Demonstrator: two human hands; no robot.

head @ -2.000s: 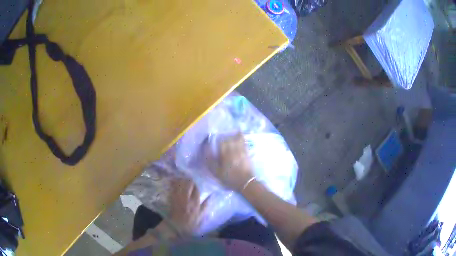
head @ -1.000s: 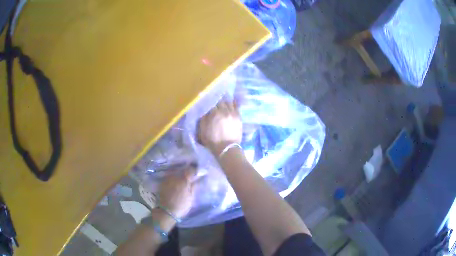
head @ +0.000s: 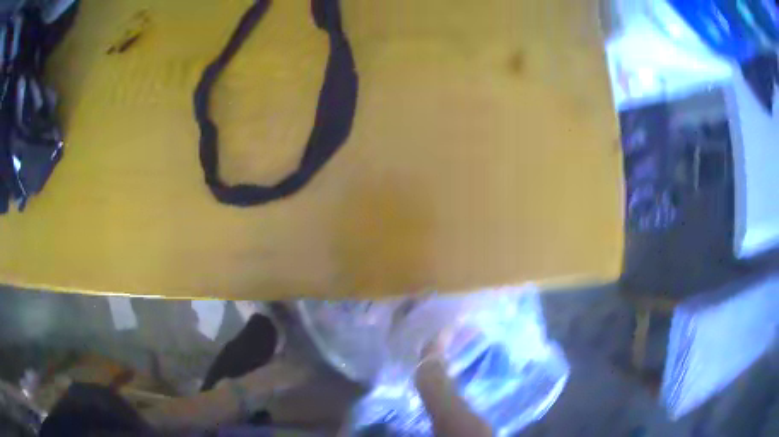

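Note:
A large clear plastic bag (head: 512,363), shiny and crinkled with bluish contents, is below the front edge of the yellow tabletop (head: 478,196). My right hand (head: 434,346) is at the bag, small and blurred; its fingers are partly hidden by plastic and the table edge. My left hand (head: 303,384) is blurred low in the picture, left of the bag; its fingers cannot be made out. What either hand holds cannot be told.
A black fabric strap loop (head: 342,94) lies on the tabletop. Dark shiny plastic (head: 34,145) is at the far left. Pale scraps (head: 207,317) lie on the grey floor. A plastic-wrapped block (head: 713,350) stands at the lower right; a blue bag (head: 726,30) is at the upper right.
The view has turned and moved, so the tabletop now fills the upper part and its strap sits nearer the middle. The bag and both hands appear lower, with the hands less visible.

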